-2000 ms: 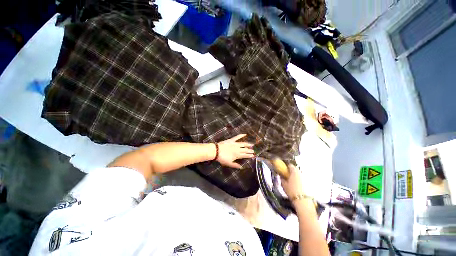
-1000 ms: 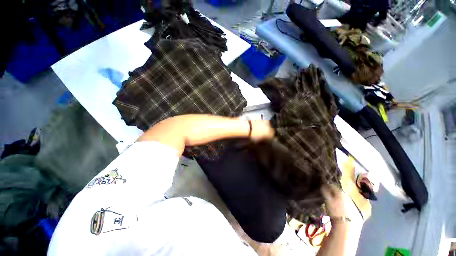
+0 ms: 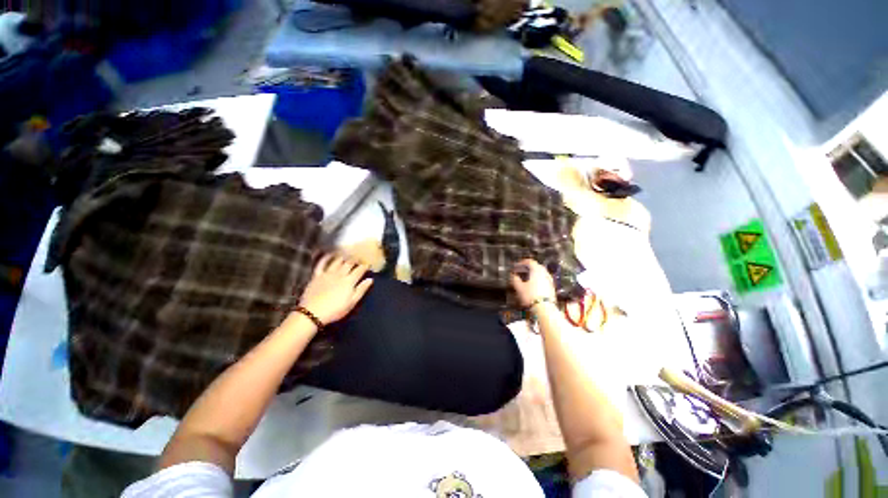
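Note:
Brown plaid pieces lie in a left pile (image 3: 185, 282) and a right pile (image 3: 477, 195), on either side of the pressing arm. The black padded pressing arm (image 3: 428, 345) is bare towards its rounded end. My left hand (image 3: 338, 286) is at the right edge of the left pile, by the arm; whether its fingers grip cloth is unclear. My right hand (image 3: 533, 284) has curled fingers on the lower edge of the right pile and pinches the plaid cloth. The steam iron (image 3: 682, 418) stands at the right table edge, apart from my hands.
Orange-red scissors (image 3: 586, 311) lie right of my right hand. A tan sheet (image 3: 623, 238) bears a small dark and reddish item (image 3: 611, 183). The iron's hose (image 3: 769, 418) runs right. Another black pressing arm (image 3: 633, 102) and a blue bin (image 3: 316, 105) stand beyond the table.
The iron has left my right hand and stands at the right. The plaid piece has come off the pressing arm. My left hand has moved left to the left pile; the view has shifted.

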